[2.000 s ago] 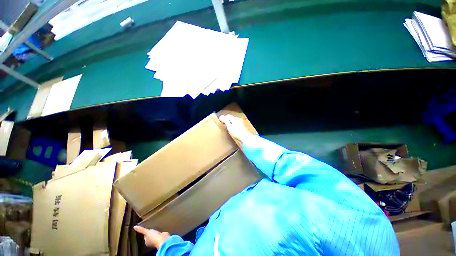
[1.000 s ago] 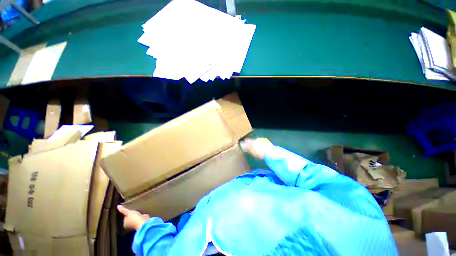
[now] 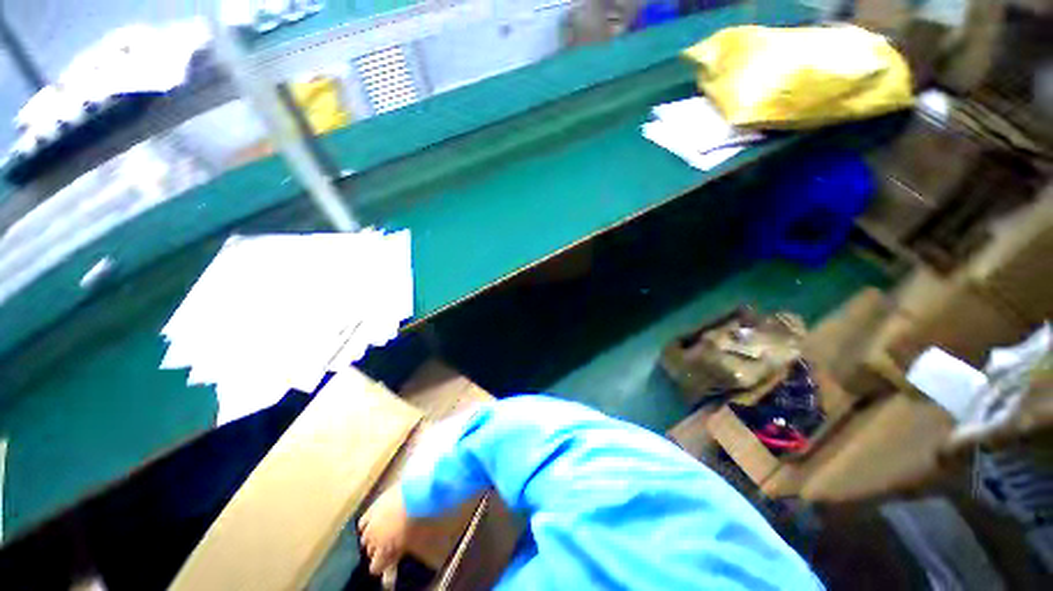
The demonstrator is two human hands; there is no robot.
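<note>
A brown corrugated carton (image 3: 303,479) lies tilted at the lower left, below the bench edge and cut off by the bottom of the picture. A dark gap opens between its long panel and a flap nearer my body. A short end flap stands out behind my wrist. My right hand (image 3: 390,537) is at this opening, with its fingers bent down at the panel's edge. It is blurred, and whether it grips the cardboard is unclear. My left hand is out of the picture.
White sheets (image 3: 300,312) lie fanned on the green bench (image 3: 497,231), with a yellow bag (image 3: 803,79) farther right. A blue plastic item (image 3: 814,208) is under the bench. Small open cartons (image 3: 693,358) with brown paper and black coils stand on the right, near piled boxes.
The view has swung to the right, and the flattened cartons and my left hand have left it. My right hand has moved from the seam's end inward along the carton, and the gap is wider.
</note>
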